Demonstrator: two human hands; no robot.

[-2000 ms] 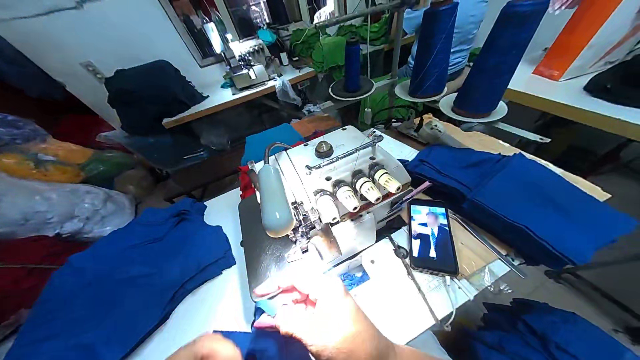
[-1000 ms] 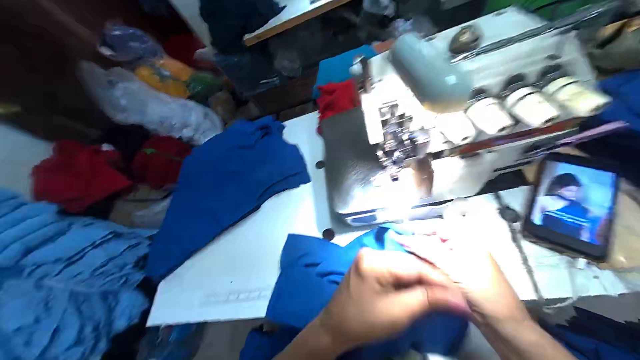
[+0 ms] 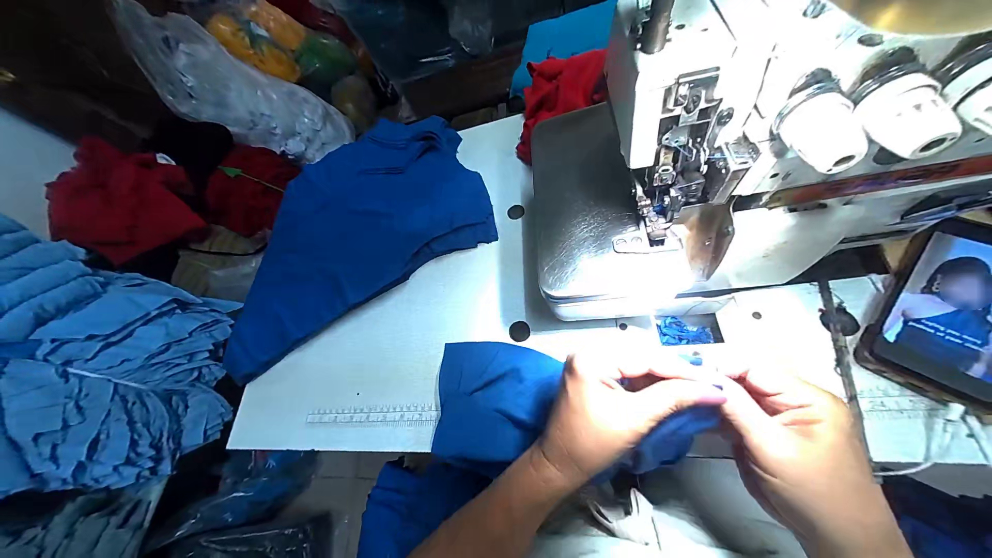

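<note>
My left hand [image 3: 612,403] pinches the edge of a blue fabric piece [image 3: 496,395] that hangs over the front edge of the white sewing table [image 3: 372,364]. Close beside it, my right hand [image 3: 790,434] holds the same cloth, fingertips nearly meeting the left ones. Both hands are in front of an overlock sewing machine [image 3: 674,155], below its metal cloth plate [image 3: 581,225]. No cloth shows under the presser foot [image 3: 657,229]. Another stack of blue cut pieces [image 3: 364,217] lies on the table at the left.
Light blue fabric bundles [image 3: 101,372] lie at the far left, with red cloth [image 3: 124,201] behind them. A red cloth [image 3: 562,89] sits behind the plate. At the right, a phone [image 3: 938,310] with a lit screen rests on the table. Blue scraps [image 3: 683,331] fill a small table opening.
The view has swung left and come closer to the table. My left hand, at the bottom edge two seconds ago, is now fully in view beside the right, both on the blue cloth.
</note>
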